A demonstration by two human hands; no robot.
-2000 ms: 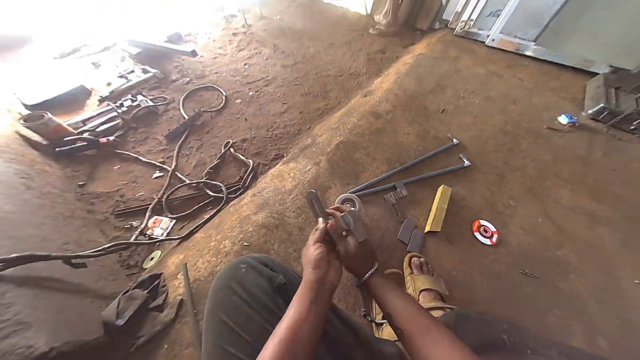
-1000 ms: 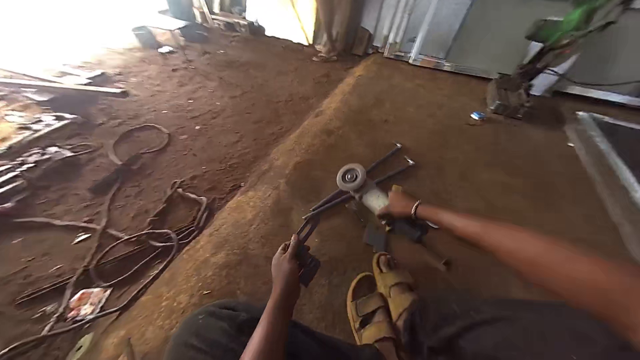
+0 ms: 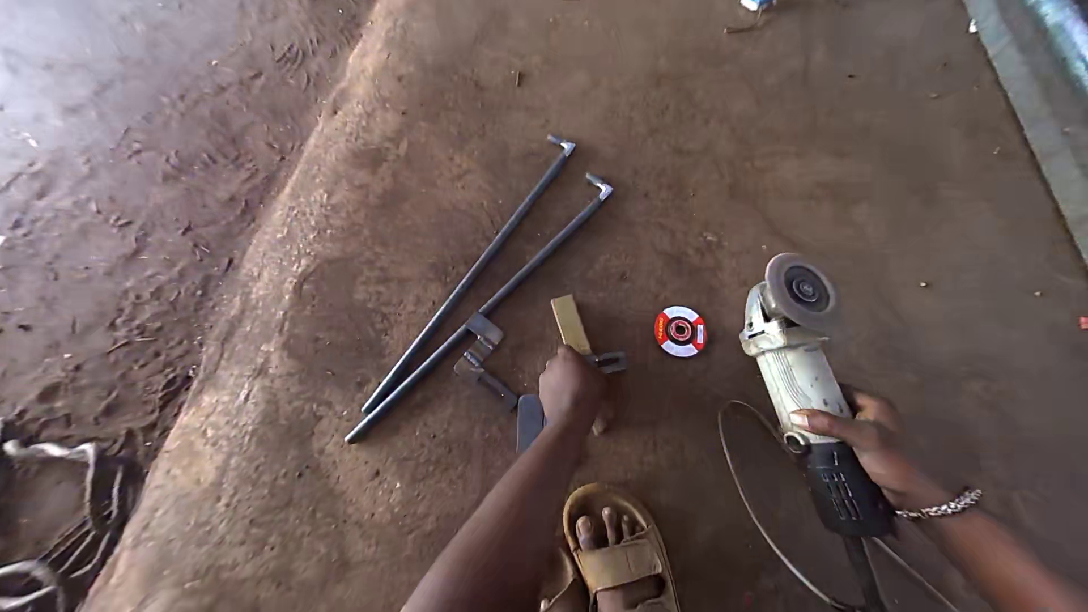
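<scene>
My right hand (image 3: 875,442) grips the body of an angle grinder (image 3: 803,382), its disc (image 3: 801,291) pointing up and away from me. My left hand (image 3: 574,391) is low over the floor, on a small slotted metal piece (image 3: 609,362) by the near end of a yellow bar (image 3: 569,323); whether its fingers are closed on either cannot be told. A red and white grinding disc (image 3: 680,331) lies between the hands. Left of my left hand are a bent metal bracket (image 3: 483,331), a dark flat piece (image 3: 529,422) and two long metal rods (image 3: 476,280) with bent ends.
My sandalled foot (image 3: 620,561) is just below my left hand. The grinder's cord (image 3: 748,501) loops beside it. Coiled cable (image 3: 76,510) lies on the dirt at lower left, beyond the sloping floor edge (image 3: 280,204). A metal frame (image 3: 1028,127) runs along the upper right.
My right hand has carried the grinder to the right, away from the rods. My left hand, which held a slotted metal piece, is now down by the yellow bar. The view has tilted down.
</scene>
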